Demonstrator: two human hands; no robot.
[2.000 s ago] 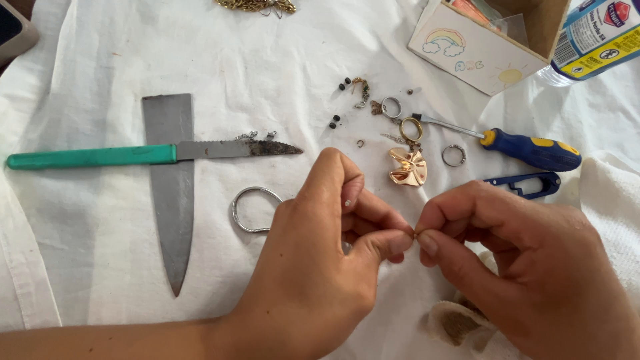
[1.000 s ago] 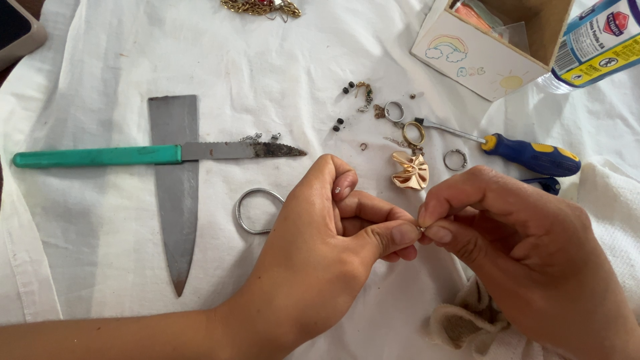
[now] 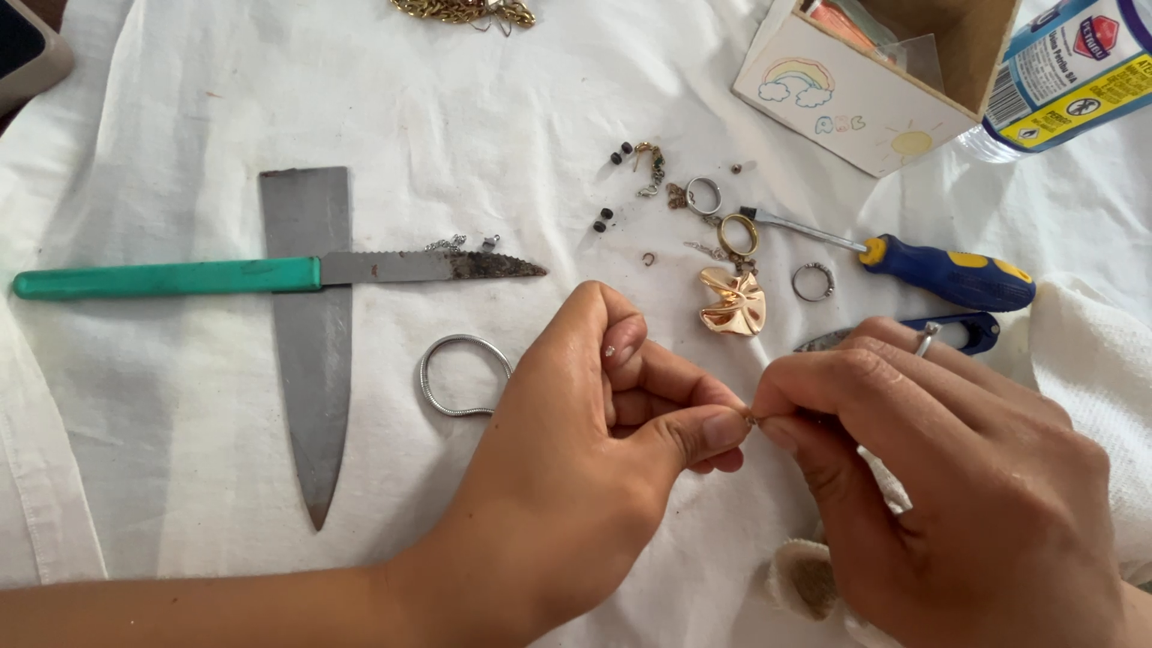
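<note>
A tiny metal jewelry piece (image 3: 752, 420) is pinched between the fingertips of my left hand (image 3: 594, 450) and my right hand (image 3: 936, 459), which meet over the white cloth. Its exact kind is too small to tell. Beyond my fingers lie a gold-colored crumpled-shape ornament (image 3: 733, 303), a gold ring (image 3: 738, 236), a silver ring (image 3: 703, 195) and a beaded ring (image 3: 814, 282). A silver snake-chain bracelet (image 3: 463, 338) is partly hidden by my left hand. A blue-handled tool (image 3: 983, 333) lies partly under my right hand.
A green-handled serrated knife (image 3: 171, 276) crosses a bare knife blade (image 3: 310, 387) at left. A screwdriver (image 3: 945, 273) lies at right. Farther back are black beads (image 3: 603, 220), gold chains (image 3: 459, 11), a decorated box (image 3: 828, 99) and a labeled bottle (image 3: 1062, 81). A stained cloth (image 3: 803, 580) is near my right hand.
My fingertips stay together on the small piece. My right hand has shifted its pose, and its ring and more of the blue-handled tool now show.
</note>
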